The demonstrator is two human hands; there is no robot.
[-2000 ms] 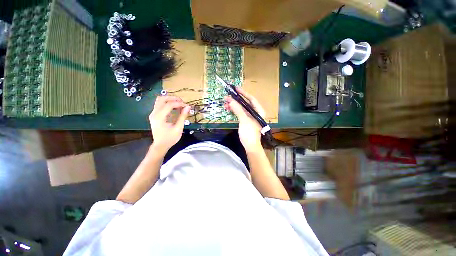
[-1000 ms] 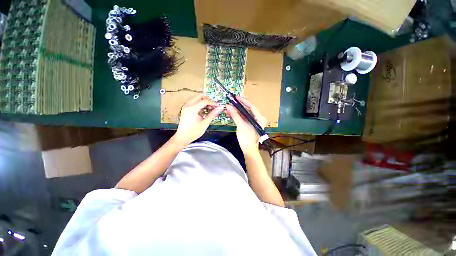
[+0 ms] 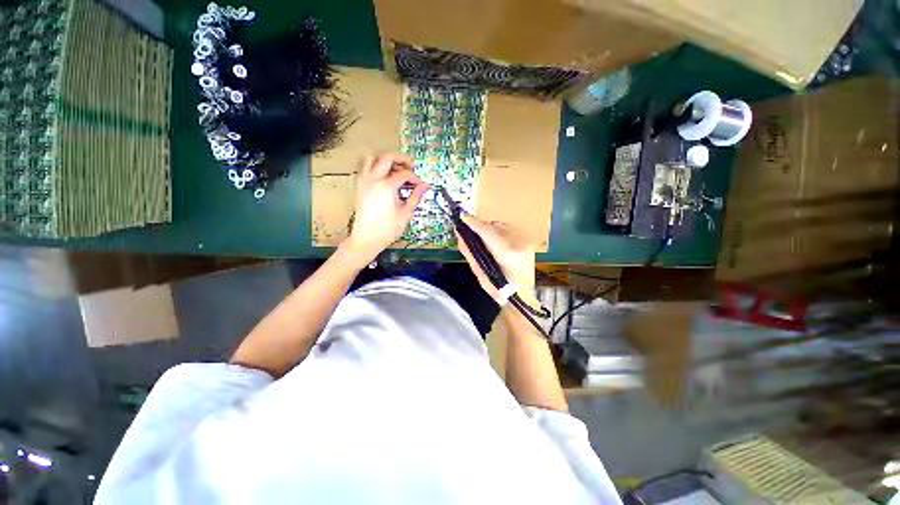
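My right hand point(image 3: 496, 258) holds a black soldering iron point(image 3: 476, 248) with a pale band, its tip pointing up-left over the green-and-white PCB panel point(image 3: 444, 123). My left hand point(image 3: 384, 202) pinches a small leaded component point(image 3: 406, 191) with a whitish end at the panel's left side, close to the iron's tip. Its thin wire is mostly hidden by the fingers. The panel lies on a cardboard mat point(image 3: 520, 148). Whether the tip touches the board I cannot tell.
A component pile point(image 3: 281, 94) of black wires and white rings lies left, beside stacked PCB panels point(image 3: 111, 128). A large cardboard box point(image 3: 523, 30) stands behind the panel. A dark soldering station point(image 3: 646, 187) and a solder spool point(image 3: 718, 119) stand right, beside another carton point(image 3: 814, 178).
My left hand has moved from the panel's lower edge up along its left side with the component. My right hand has turned the iron steeper and brought its tip down toward my left fingertips.
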